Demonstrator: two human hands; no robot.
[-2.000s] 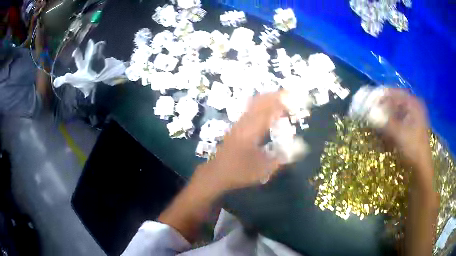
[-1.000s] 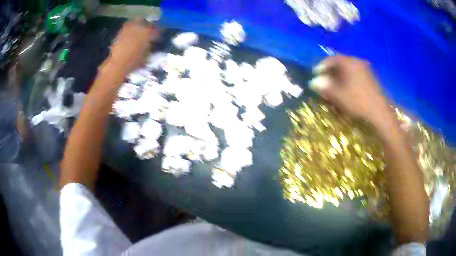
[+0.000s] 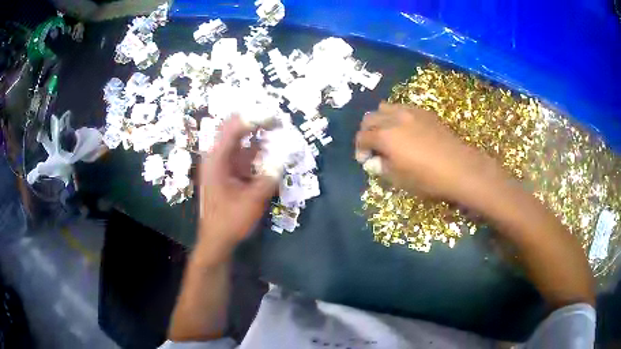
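Note:
White plastic housings (image 3: 156,109) lie in a loose heap on the dark green table at left and centre. My left hand (image 3: 235,177) is over the heap's near side, blurred, thumb and fingers curved apart around white pieces; whether it grips one cannot be told. Small brass terminals (image 3: 415,228) lie in a wide pile at right. My right hand (image 3: 402,140) is at the left side of this pile, fingers curled together, with a white cover at a fingertip. Its fingertips are partly hidden, and I cannot tell whether it holds a terminal.
A clear plastic bag of brass pieces (image 3: 579,184) with a white label lies at far right. A blue sheet (image 3: 517,41) with a shiny edge is beyond the piles. A limp white plastic piece (image 3: 62,155) hangs at the table's left edge. The dark table surface (image 3: 320,252) has a curved near edge.
My left hand has moved from the far left end of the heap to its near middle. My right hand has moved from the blue sheet's edge down to the brass pile. The view has shifted.

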